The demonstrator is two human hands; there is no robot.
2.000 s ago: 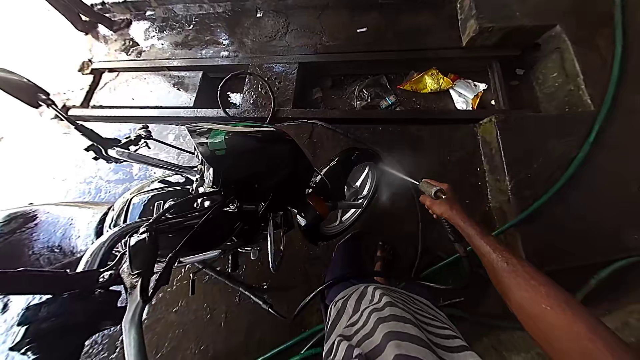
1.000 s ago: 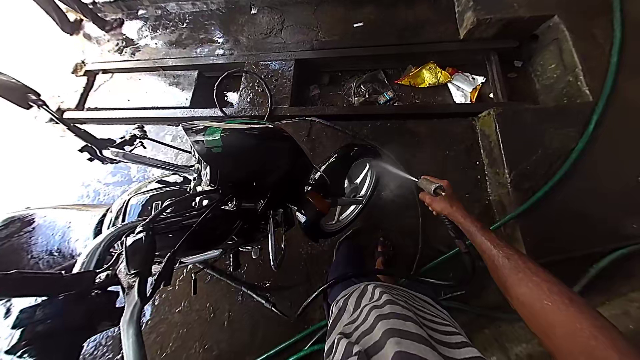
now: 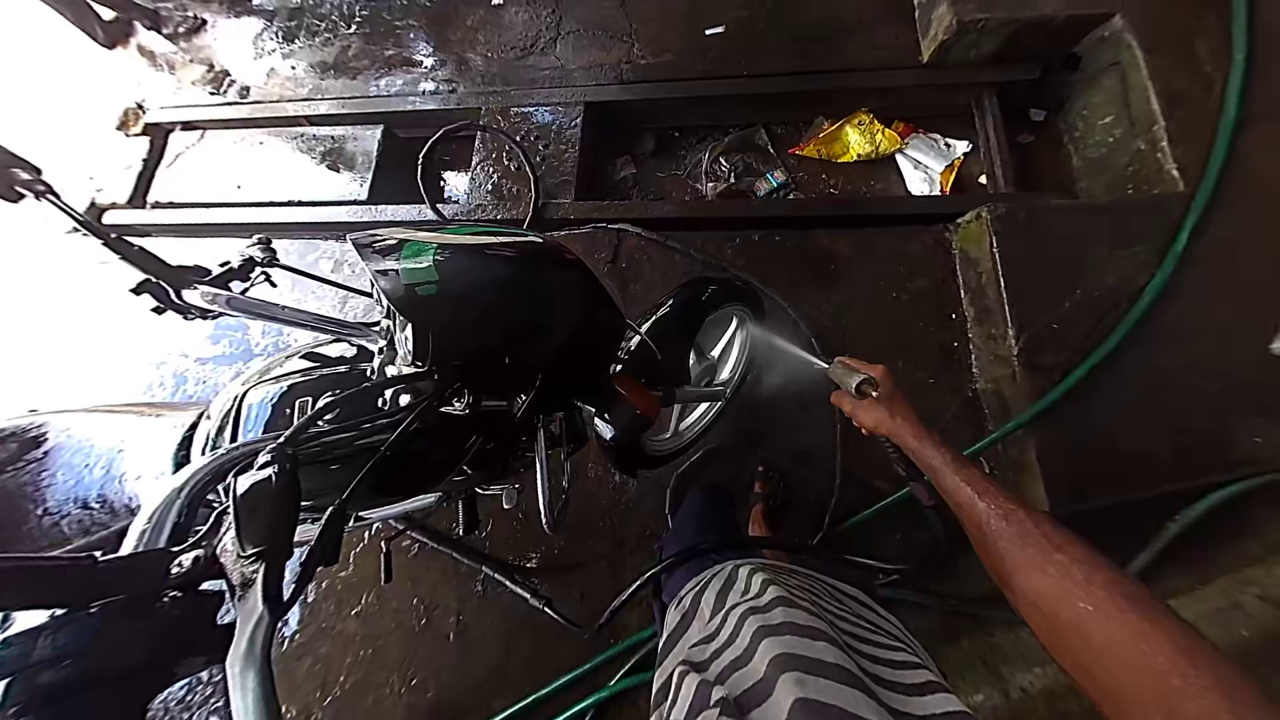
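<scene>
My right hand (image 3: 872, 400) is closed around a metal spray gun (image 3: 850, 380) at the right of the middle. A white jet of water (image 3: 790, 348) leaves its nozzle toward the left and meets the spoked front wheel (image 3: 712, 370) of a black motorcycle (image 3: 480, 310). Between the nozzle and the wheel there is a gap. The motorcycle's dark front fairing, handlebar and tank fill the left half of the view. My left hand is not in the picture.
A metal-framed channel (image 3: 680, 210) crosses behind the wheel, holding yellow and silver wrappers (image 3: 855, 137) and a clear plastic bag (image 3: 740, 165). A green hose (image 3: 1130, 320) curves down the right side. Thin black hoses lie around my feet on the wet floor.
</scene>
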